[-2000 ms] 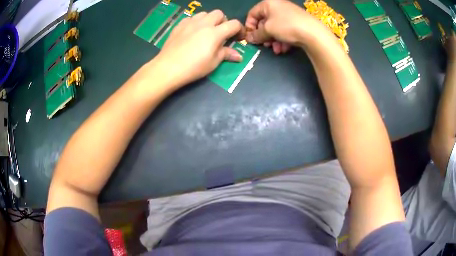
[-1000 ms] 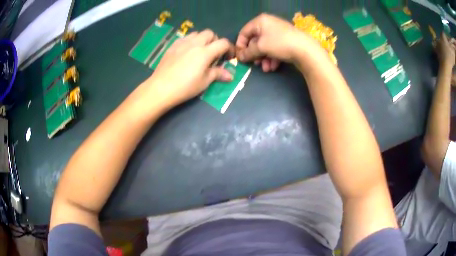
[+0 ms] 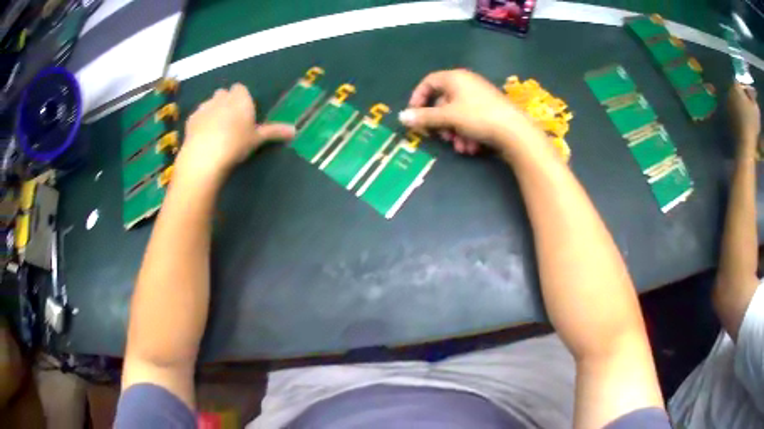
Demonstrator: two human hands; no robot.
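A green PCB panel (image 3: pixel 356 155) of joined boards lies tilted on the dark mat in front of me, with orange flex cables (image 3: pixel 379 113) sticking up from its far edge. My left hand (image 3: pixel 230 130) is at the panel's left end, thumb stretched toward it, with nothing visible in it. My right hand (image 3: pixel 444 113) is at the right end, fingertips close together by the last orange flex cable (image 3: pixel 411 140); whether they still grip it is unclear. A pile of orange flex cables (image 3: pixel 540 109) lies just beyond my right hand.
Finished panels (image 3: pixel 144 159) with orange tabs lie at left beside a round blue-rimmed fan (image 3: pixel 52 113). Bare panels (image 3: pixel 641 138) lie right of the pile. Farther right are more panels (image 3: pixel 670 63) and another person's arm (image 3: pixel 737 184). A dark rectangle with a pinkish picture (image 3: pixel 504 13) is at the far side.
My left hand has moved left off the panel's right part, uncovering the boards and their orange cables. My right hand stays near the right end. The view has shifted, showing more of the far side.
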